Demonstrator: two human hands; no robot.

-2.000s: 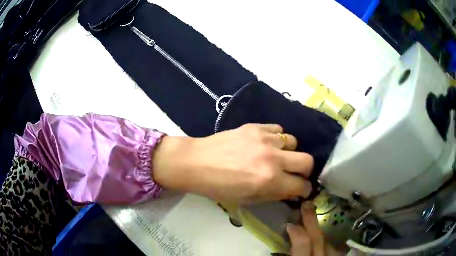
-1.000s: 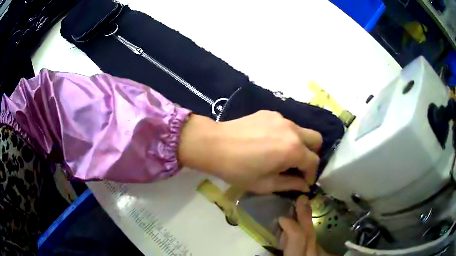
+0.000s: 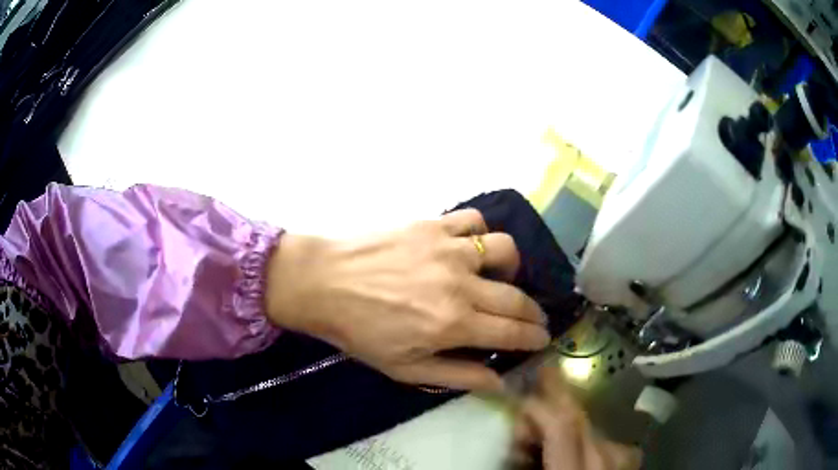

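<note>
The black strip panel (image 3: 276, 408) runs from the lower left, under my left forearm, towards the machine. A thin silver line (image 3: 276, 378) lies along it, with a ring (image 3: 198, 404) at its left end. My left hand (image 3: 423, 307) grips the rounded black end flap (image 3: 519, 220), fingers curled over it and fingertips close to the needle area. My right hand (image 3: 570, 431) is blurred and cut off by the bottom edge, just below the lit needle plate (image 3: 583, 347); its grip cannot be told. The presser foot is mostly hidden.
The white machine head (image 3: 680, 211) stands at right, close to my fingertips. Yellow tape (image 3: 560, 170) borders the bed behind the flap. The white tabletop (image 3: 303, 110) spans the back, with a black heap (image 3: 37, 101) at far left. Blue bins show at the edges.
The strip has swung from the upper left down to the lower left, under my left forearm. The flap has turned at the machine. My right hand has moved slightly and is blurred.
</note>
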